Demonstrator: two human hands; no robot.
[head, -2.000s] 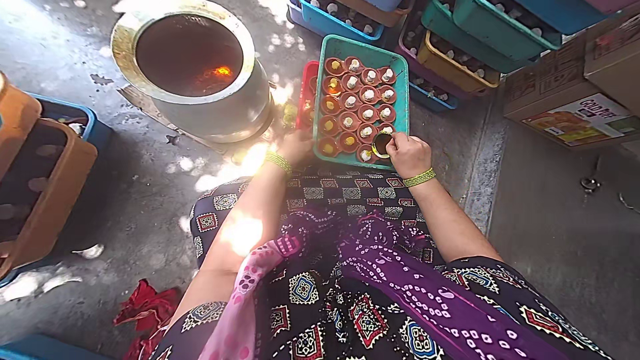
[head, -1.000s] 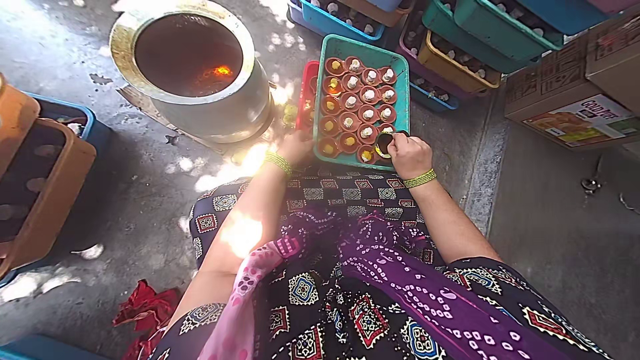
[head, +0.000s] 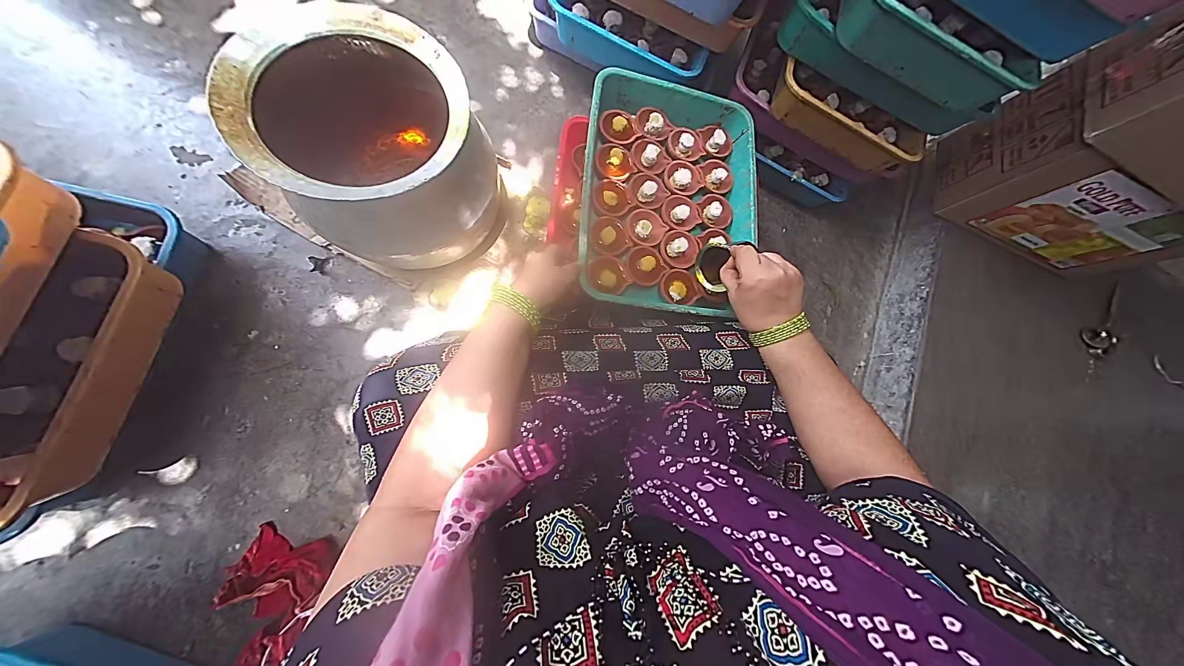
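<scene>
A green plastic tray (head: pixel 673 85) lies in front of my knees, holding several small clay cups (head: pixel 684 178) in rows. White cotton wicks stand in many of them; those along the left and near side look yellow and wet. My right hand (head: pixel 764 285) grips a small dark cup (head: pixel 713 265) tilted over the tray's near right corner. My left hand (head: pixel 548 276) is at the tray's near left corner, its fingers partly hidden behind the rim. A red tray (head: pixel 566 176) shows along the green tray's left side.
A large metal pot (head: pixel 398 217) of dark liquid stands on the floor at the left. Stacked plastic trays (head: pixel 851 116) with more cups are at the back right, others (head: pixel 111 370) at the far left. Cardboard boxes (head: pixel 1036 166) stand at the right, a red cloth (head: pixel 273 573) lies near left.
The small dark cup in my right hand has shifted slightly and changed its tilt over the near right part of the tray. My left hand stays at the tray's corner.
</scene>
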